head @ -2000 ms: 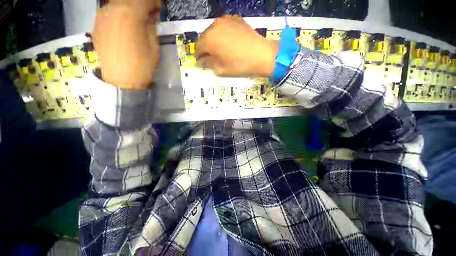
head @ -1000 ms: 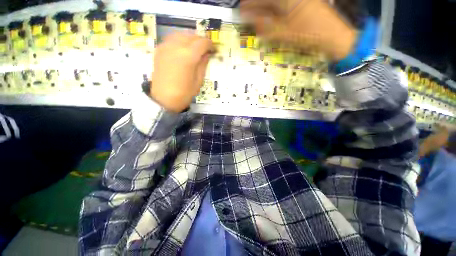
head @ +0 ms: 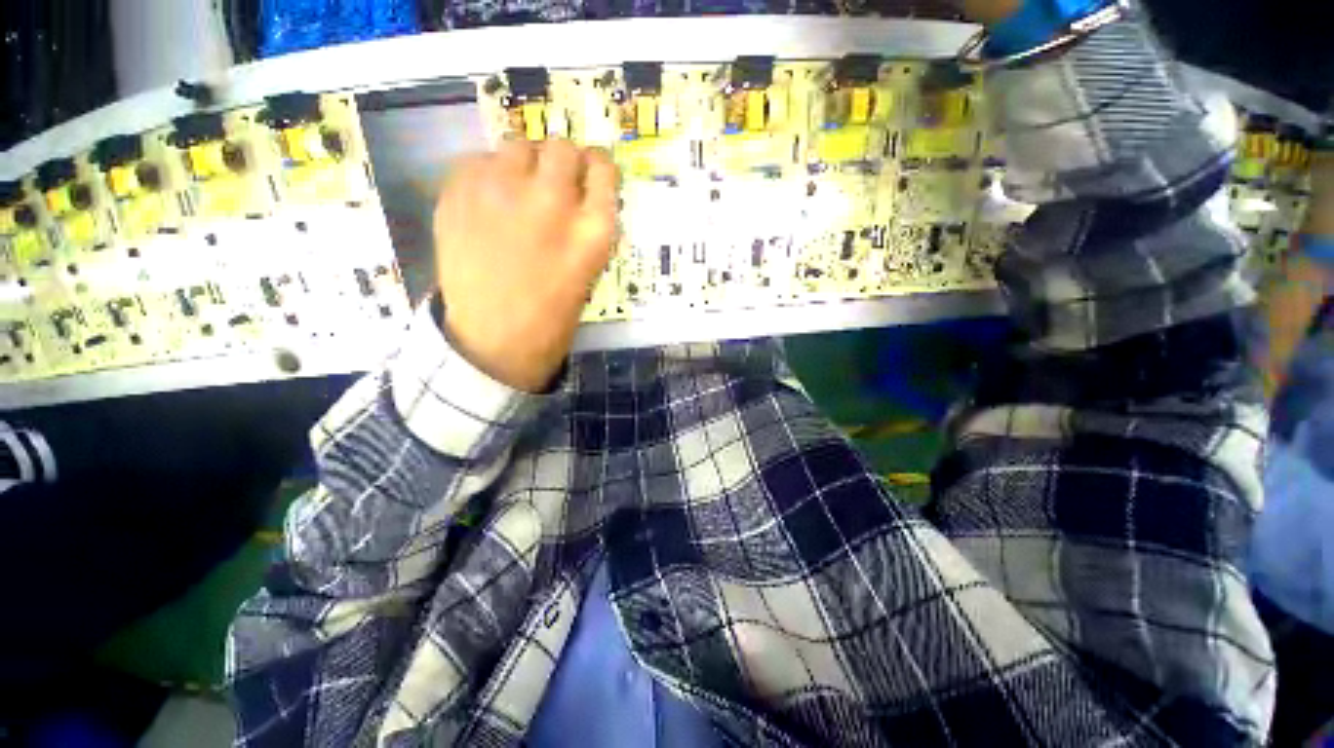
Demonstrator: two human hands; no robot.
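Observation:
A PCB panel with yellow transformers along its far edge lies in front of me. My left hand is over the panel's left end, its fingers curled inward; whether it holds anything is hidden. My right hand is almost wholly cut off by the top edge; only the part by the blue wrist strap shows, and its fingers are out of the picture. A second PCB panel lies to the left, with a dark grey gap between the two.
The pale conveyor rail runs along the near side. Bright blue components fill a bin at the top left, with a dark bin beside it. Another person's arm shows at the right edge. Green floor shows below the rail.
My right hand has moved up and right, from over the panel to the top edge. My left hand stays at the panel's left end, slightly lower. The view has shifted, showing the blue bin.

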